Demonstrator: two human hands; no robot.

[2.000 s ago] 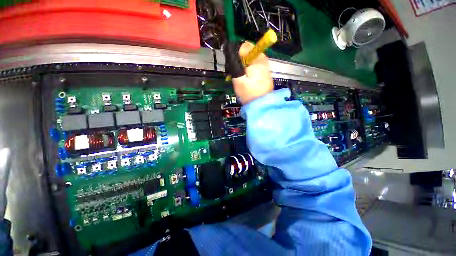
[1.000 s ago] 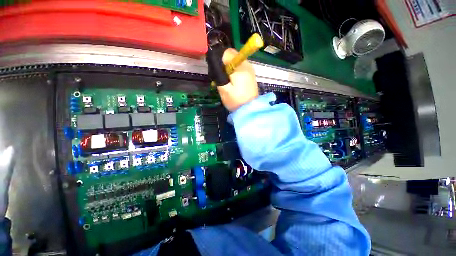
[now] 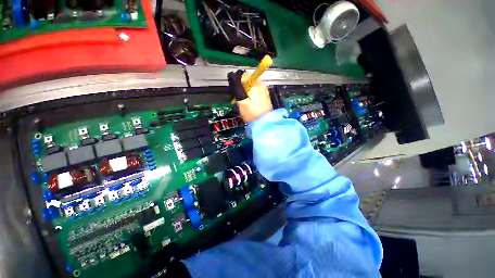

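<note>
My right hand (image 3: pixel 253 95), with black coverings on its fingers and a blue sleeve, is closed around a yellow hand tool (image 3: pixel 259 72). It is over the upper right edge of the nearest carrier. The green circuit board (image 3: pixel 165 187) lies in the black carrier (image 3: pixel 32 217) below and left of the hand. It bears paired copper-red coils (image 3: pixel 120 164), grey rectangular blocks (image 3: pixel 108 149) and a striped coil (image 3: pixel 238 177). The tool's lower end is mostly hidden by the fingers. My left hand is not in view.
A silver conveyor rail (image 3: pixel 209 76) runs behind the carriers. Beyond it are a red tray (image 3: pixel 81 54) holding another board, a black parts tray (image 3: pixel 233 27) of thin metallic pieces on a green mat, and a white fan (image 3: pixel 335 23). More boards (image 3: pixel 317 117) lie to the right.
The view has turned and shifted right, so the boards sit lower left and tilted. My right hand still holds the yellow tool. The pale shape at the left edge is gone from view.
</note>
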